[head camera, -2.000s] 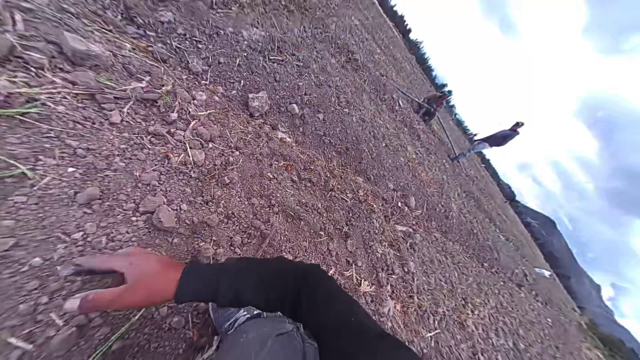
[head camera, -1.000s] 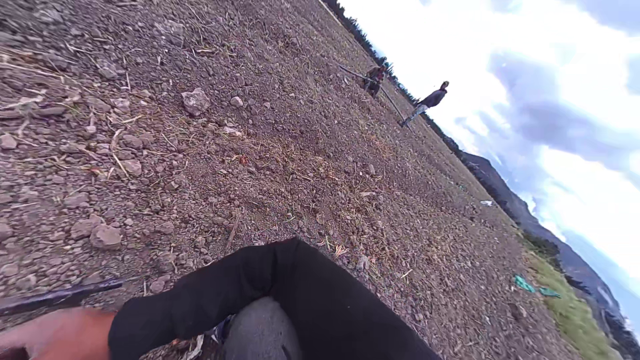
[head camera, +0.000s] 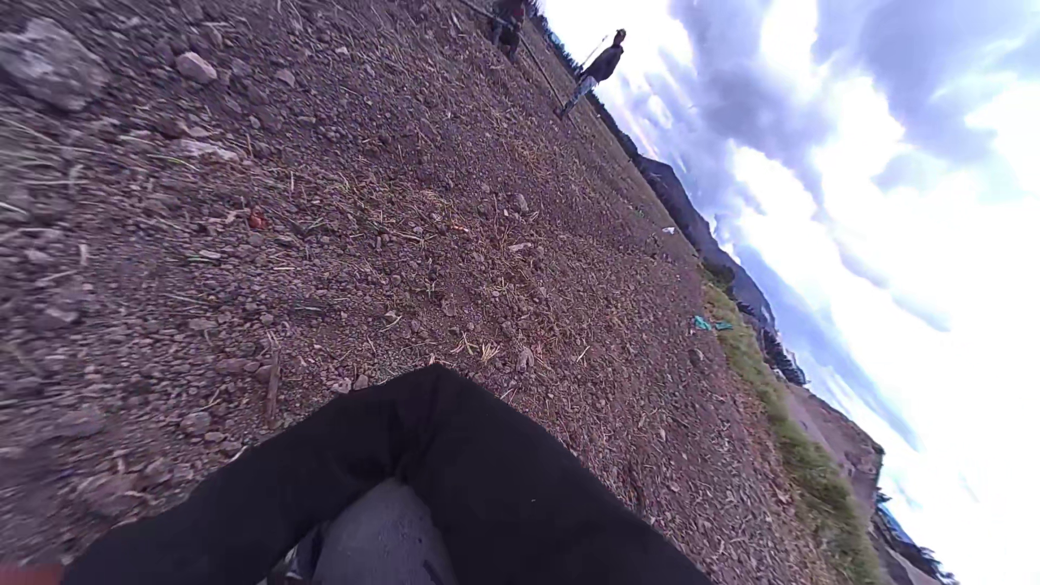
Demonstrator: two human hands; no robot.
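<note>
Only a blurred sliver of skin at the wrist of my right hand (head camera: 31, 575) shows at the bottom left corner; its fingers are outside the picture. Whether it holds anything cannot be seen. A black sleeve (head camera: 520, 479) covers the arm, which bends at the elbow low in the middle of the view. Beneath the arm shows a grey-clad knee (head camera: 382, 532). Loose brown soil (head camera: 455, 276) with pebbles and dry straw lies beyond the sleeve. My left hand is out of view.
A large stone (head camera: 53, 65) and a smaller stone (head camera: 196, 67) lie at upper left. Two people, one standing (head camera: 597, 69) and one lower down (head camera: 508, 24), are far off near a long pole. Green material (head camera: 711, 323) lies by a grassy strip (head camera: 780, 406).
My right hand has moved almost out of the bottom left corner. The dark bar seen beside it one second ago is no longer in view. The view has swung right.
</note>
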